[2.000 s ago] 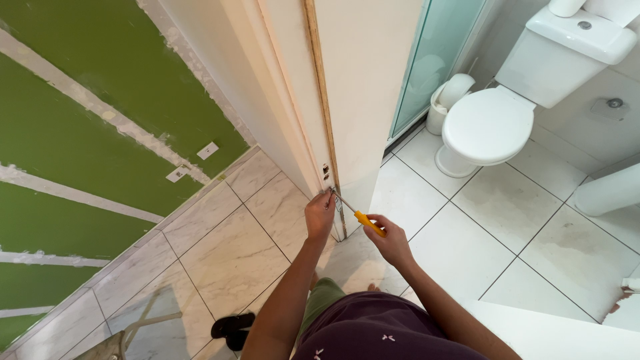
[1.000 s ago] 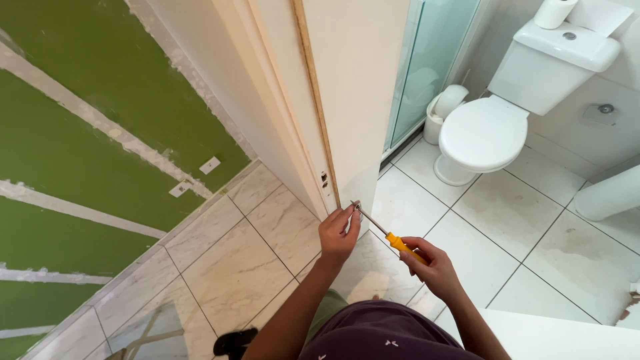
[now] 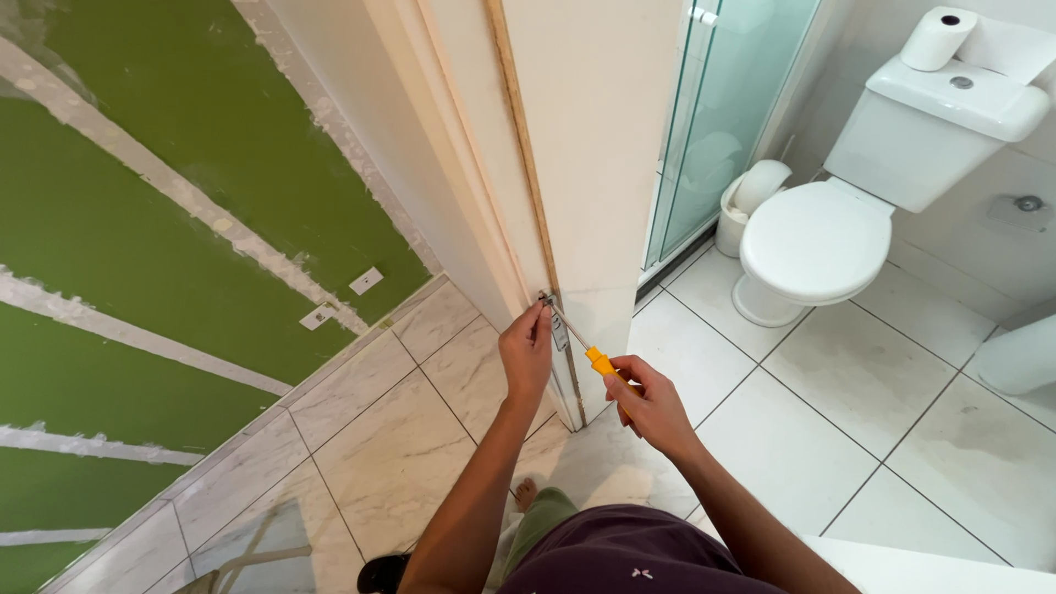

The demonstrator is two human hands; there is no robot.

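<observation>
My right hand grips the yellow handle of a screwdriver, whose metal shaft points up and left toward the edge of a white door. At the shaft's tip, the fingers of my left hand are pinched against the door edge, on or beside a small metal fitting. Whether they hold a screw is too small to tell. A metal plate lies on the door edge just below the tip, between my two hands. A brown strip runs along the door edge above them.
Left of the door stand the door frame and a green wall with pale filler bands and two outlet plates. On the right are a glass shower screen, a waste bin and a toilet. Tiles cover the floor.
Both hands were lower and away from the door-edge fitting one second ago, with the screwdriver tip at my left fingers; now they are up against the door edge.
</observation>
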